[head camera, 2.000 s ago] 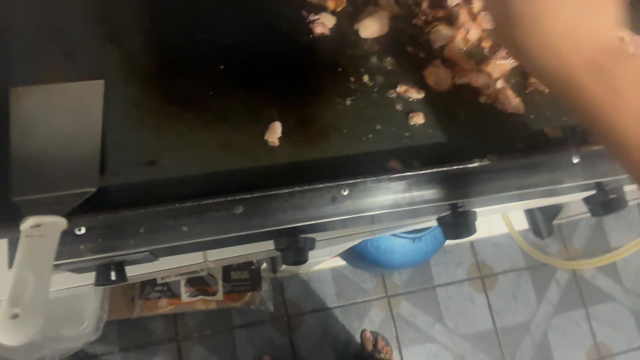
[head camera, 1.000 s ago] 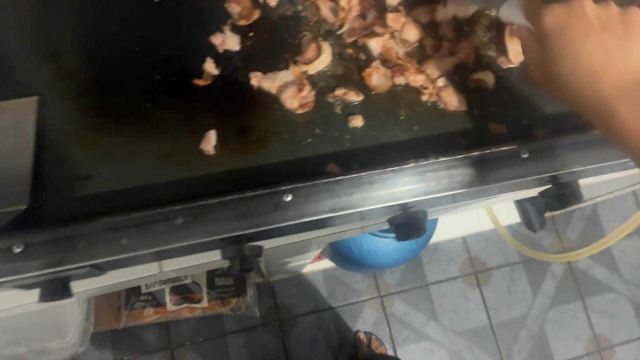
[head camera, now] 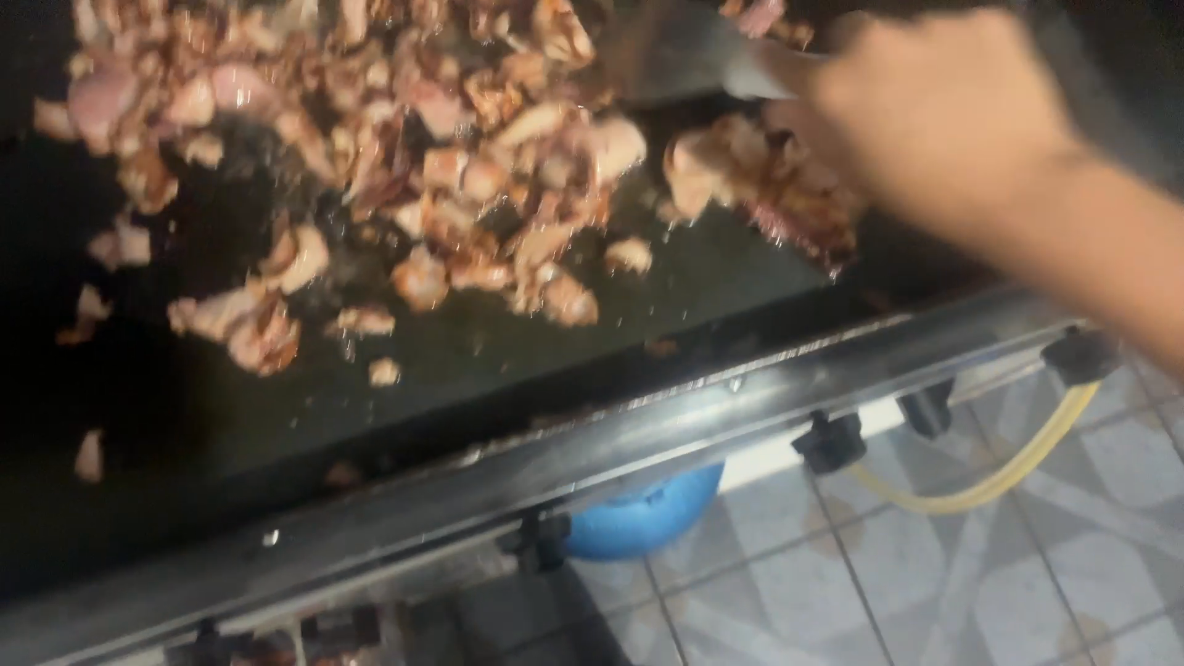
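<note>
My right hand [head camera: 934, 111], blurred, is at the upper right with its fingers closed on the handle of a metal spatula [head camera: 680, 55]. The spatula's blade lies over the dark griddle plate [head camera: 305, 407], at the right side of a broad heap of chopped meat [head camera: 444, 185]. A larger clump of meat [head camera: 768, 185] sits just below the blade and beside my fingers. Small loose bits of meat [head camera: 90, 456] are scattered at the left. My left hand is outside the view.
The griddle's metal front rail [head camera: 592, 444] runs diagonally, with black knobs [head camera: 830, 442] below it. A yellow hose [head camera: 999, 481] hangs at the right. A blue rounded object [head camera: 647, 518] and a package [head camera: 314, 638] are under the griddle, above the tiled floor [head camera: 795, 573].
The view has shifted rightward along the griddle. More of the meat heap and the spatula's blade now show; the second metal spatula seen at the left earlier is out of view.
</note>
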